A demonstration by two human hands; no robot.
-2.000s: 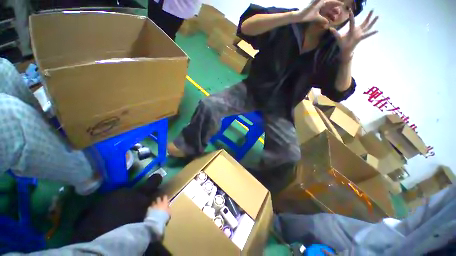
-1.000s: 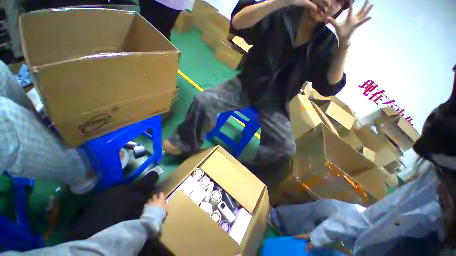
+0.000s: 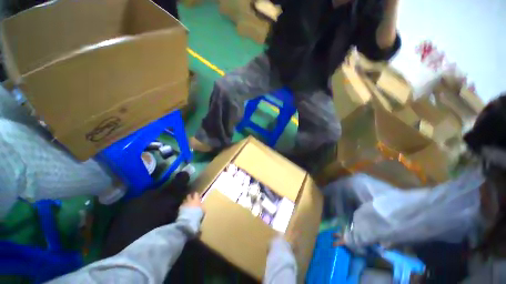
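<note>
An open brown carton [image 3: 238, 233] stands in front of me, tilted in view. White units and a white box [image 3: 283, 214] fill it, with a little purple and dark grey among them; blur hides details. My left hand [image 3: 192, 201] holds the carton's left rim, its fingers at the edge. My right hand [image 3: 283, 242] is at the carton's near right edge, blurred, so its grip cannot be told.
A large empty carton [image 3: 105, 89] sits on a blue stool [image 3: 147, 161] at left, loose units beneath. A person in black sits opposite; another leans in at right by a bright blue stool [image 3: 330, 260]. A taped carton [image 3: 388, 150] stands behind.
My right hand has come into view at the carton's near right edge. My left hand stays at the left rim. The person at right has leaned in; the bright blue stool shows more.
</note>
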